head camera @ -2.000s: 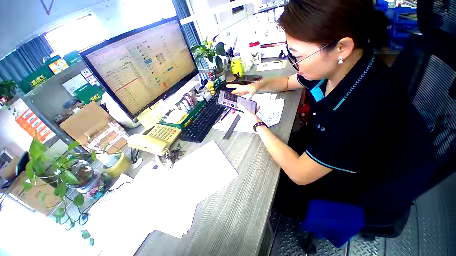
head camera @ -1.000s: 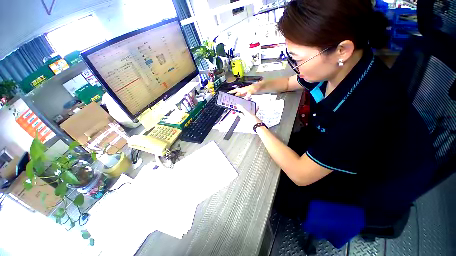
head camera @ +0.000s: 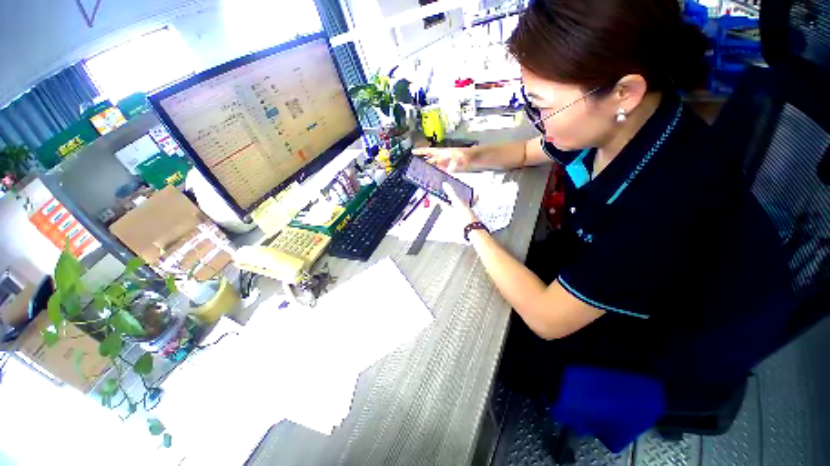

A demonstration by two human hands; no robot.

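Neither my left hand nor my right hand is in view. A seated person in a dark shirt (head camera: 655, 237) holds a smartphone (head camera: 439, 179) in one hand, tilted above the papers. The person's other hand is beyond the phone, near the far end of the keyboard (head camera: 375, 218). White paper sheets (head camera: 499, 196) lie under the phone. A narrow grey strip (head camera: 424, 238) and thin pens lie on them. The monitor (head camera: 264, 118) shows a beige page with small blocks.
Large overexposed white papers (head camera: 364, 314) lie on the grey desk (head camera: 437, 341) nearest me. A cream-yellow desk telephone (head camera: 287, 253), a green tray (head camera: 339, 217) and a trailing plant (head camera: 105, 305) stand to the left. A yellow container (head camera: 432, 124) stands beyond the keyboard.
The smartphone has tilted and shifted slightly toward the person, and its screen looks darker. The person's far hand has moved slightly away from the phone.
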